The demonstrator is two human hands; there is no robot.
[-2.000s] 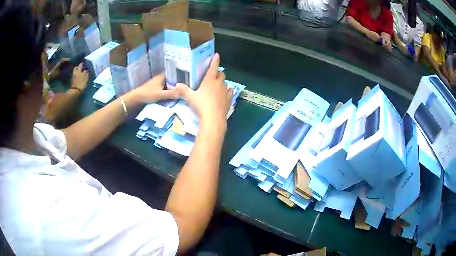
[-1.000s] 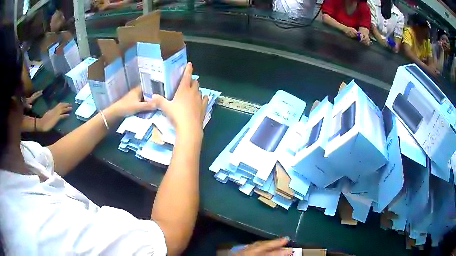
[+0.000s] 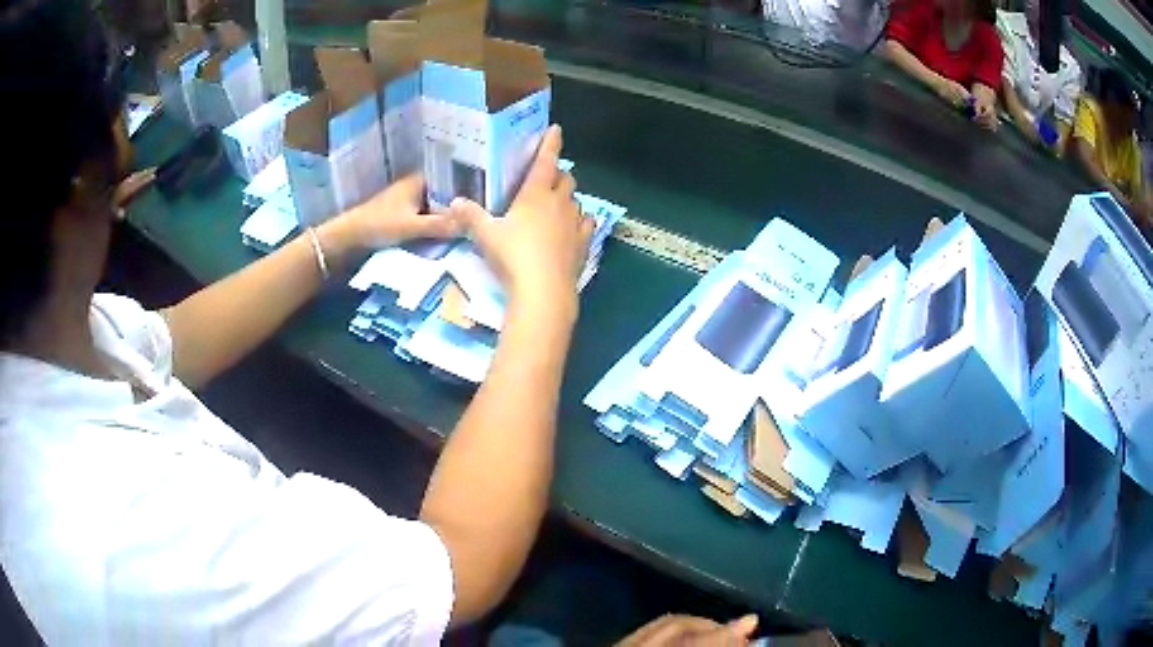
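My left hand [image 3: 689,631] shows only in part at the bottom edge of the head view, its fingers pointing right. A narrow brown and dark edge of something [image 3: 799,640], perhaps a carton, lies just right of the fingertips; whether I grip it cannot be told. My right hand is out of the picture. In front of me, flat carton blanks [image 3: 746,331] lie fanned in a stack. Erected cartons [image 3: 955,348] lean on the pile to their right.
A person in a white shirt [image 3: 215,506] sits at my left, both hands on an open carton [image 3: 487,126] above more blanks [image 3: 436,341]. Other open cartons [image 3: 335,158] stand beside it. The dark-green worktop [image 3: 658,506] runs across. People sit opposite, one in red [image 3: 942,44].
The view has shifted slightly. My left hand was not clearly visible at first, then lay over a carton edge at the bottom; now less of that edge shows. The neighbour's hands stay on the carton.
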